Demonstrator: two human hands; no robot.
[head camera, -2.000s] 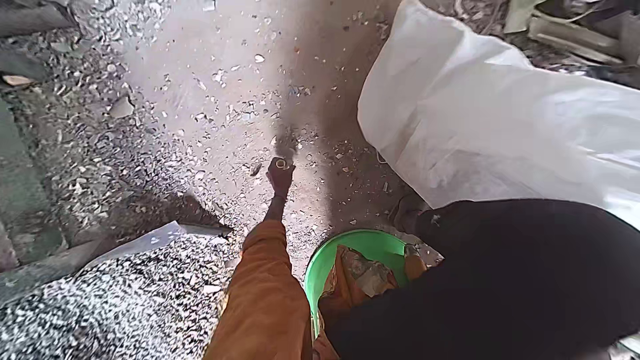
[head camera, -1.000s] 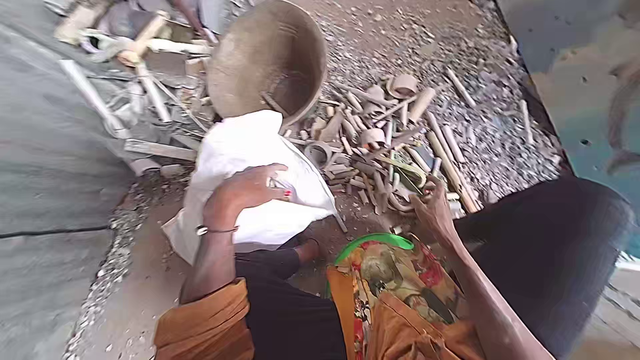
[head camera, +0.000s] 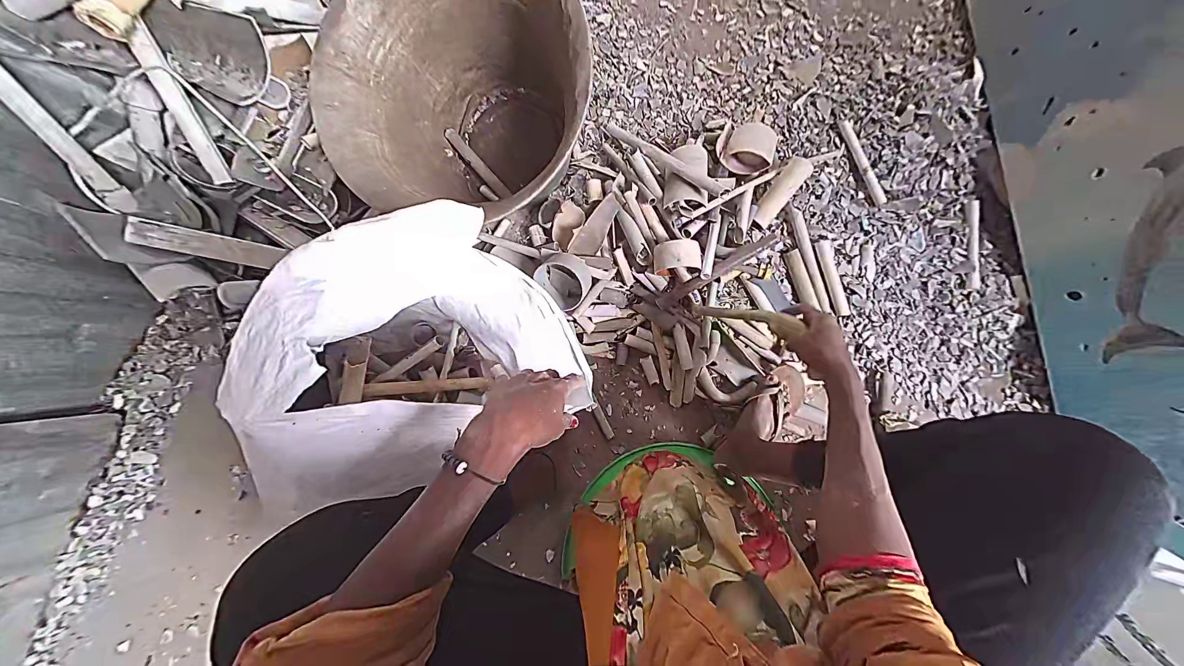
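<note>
My left hand is at the right rim of a white woven sack, its fingers curled against the edge. Inside the sack lie short pieces of pipe and strips. My right hand grips the near end of a long, tapered tool or stick, whose far end reaches into a heap of cut pipe pieces. That heap lies on the ground between the sack and my right hand. What the tool is made of cannot be told.
A large round basin lies tipped behind the sack with pipe pieces inside. Broken plastic scrap is piled at the upper left. Small chips cover the ground at right beside a painted panel. A green tub is between my legs.
The view has swung greatly since two seconds ago. Since one second ago, my right hand has moved forward over the heap and now holds the long piece. The sack's mouth now shows its contents.
</note>
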